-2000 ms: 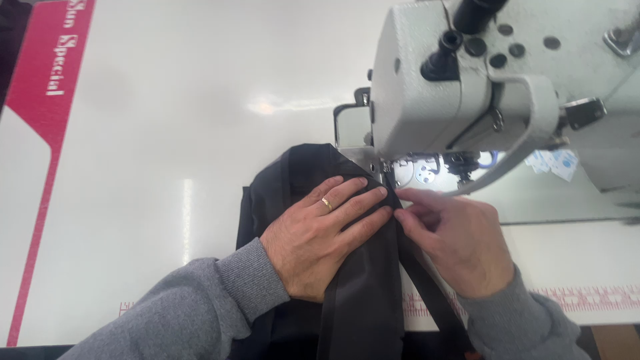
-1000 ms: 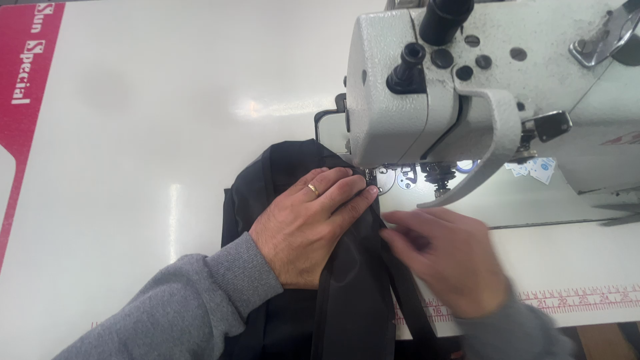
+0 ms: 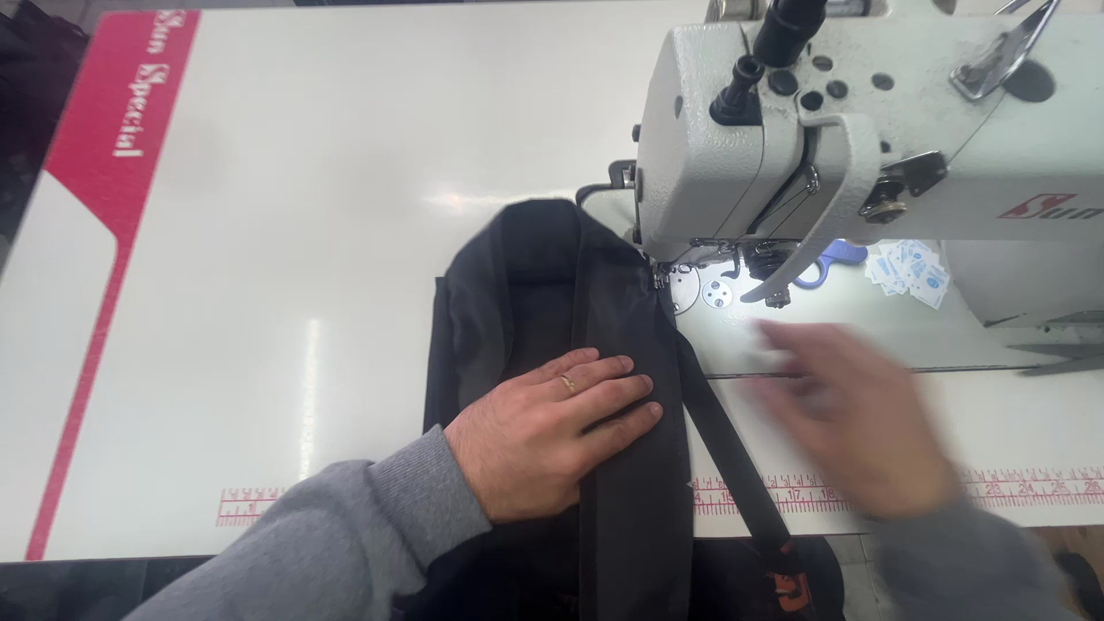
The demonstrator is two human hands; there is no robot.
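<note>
Black fabric [image 3: 543,241], folded and layered, lies on the white sewing table [image 3: 345,155], its right edge at the presser foot [image 3: 661,278] of an industrial sewing machine [image 3: 716,147]. My left hand [image 3: 552,423], with a ring on one finger, rests flat on the fabric below the foot, fingers slightly spread. My right hand [image 3: 854,414] is blurred by motion and hovers to the right of the fabric, apart from it, with thumb and forefinger apart. A narrow black strap [image 3: 733,457] runs from near the foot down over the table's front edge.
Blue-handled scissors [image 3: 832,261] and small printed paper labels [image 3: 910,272] lie under the machine arm. A dark metal tool [image 3: 1065,355] sits at the far right. A red ruler scale [image 3: 1026,489] runs along the table front. Dark fabric with an orange mark [image 3: 789,591] hangs below.
My right hand has moved away from the fabric edge and strap, to the right. My left hand has slid down the fabric, away from the presser foot.
</note>
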